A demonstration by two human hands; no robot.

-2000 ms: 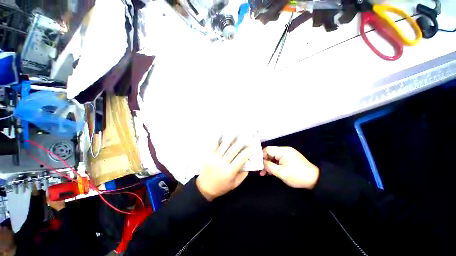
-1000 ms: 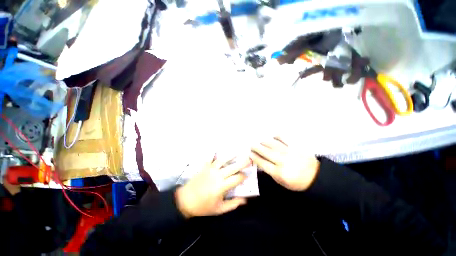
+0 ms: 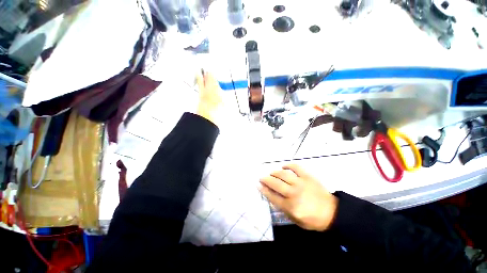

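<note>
A white quilted panel (image 3: 227,213) with grey diamond stitch lines lies over the table's front edge, lining side up. My left hand (image 3: 210,96) reaches far forward over the panel's back part, left of the needle area; its fingers are partly washed out by glare, so its grip is unclear. My right hand (image 3: 300,197) lies palm down at the panel's right edge, fingers together and slightly bent; whether it pinches the edge is hidden. The sewing machine head (image 3: 342,48) with a blue stripe stands behind, its presser foot area (image 3: 275,118) right of the left hand.
Scissors (image 3: 389,157) with red and yellow handles lie at the right, beside dark scraps (image 3: 347,122) and a thin pointed tool (image 3: 304,134). A layered white and maroon heap (image 3: 88,58) stands at the left, above taped cardboard (image 3: 64,176). A black cable lies far right.
My left arm has stretched forward from the near edge to beside the machine. The panel now lies spread with its stitch lines showing. The view has shifted, showing more of the machine head.
</note>
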